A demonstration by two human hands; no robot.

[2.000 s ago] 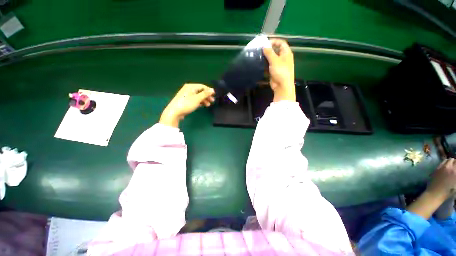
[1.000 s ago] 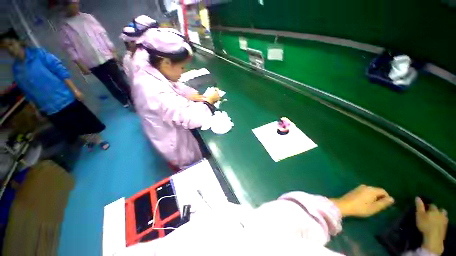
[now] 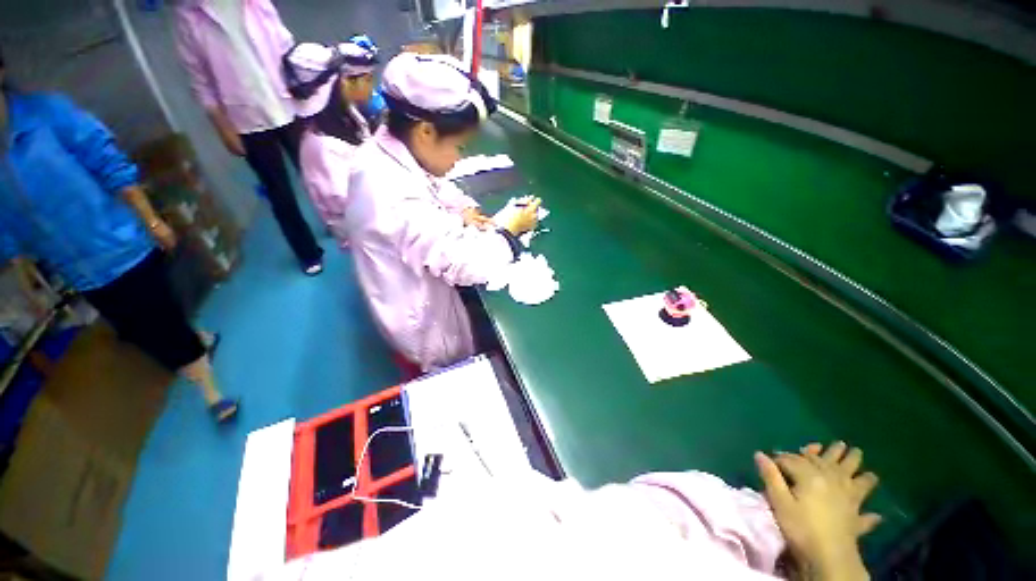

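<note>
My hands overlap over the green mat at the lower right. The back of my right hand shows on top, its wrist running down to the frame's bottom edge, with no object seen in it. My left hand is mostly hidden beneath it; only some fingers seem to show past it. A dark tray lies right of the hands, blurred and cut off. A pink and black round item sits on a white paper sheet farther up the bench.
A red tray with dark phones and a white cable is at lower left, beside a record sheet with a pen. A person in pink works along the bench beside a white heap. Others stand in the aisle. A bin sits on the rear rail.
The view has swung left from the phone tray to the aisle. The dark unit held earlier is no longer seen in my hands, which have come together. The person in blue has moved nearer.
</note>
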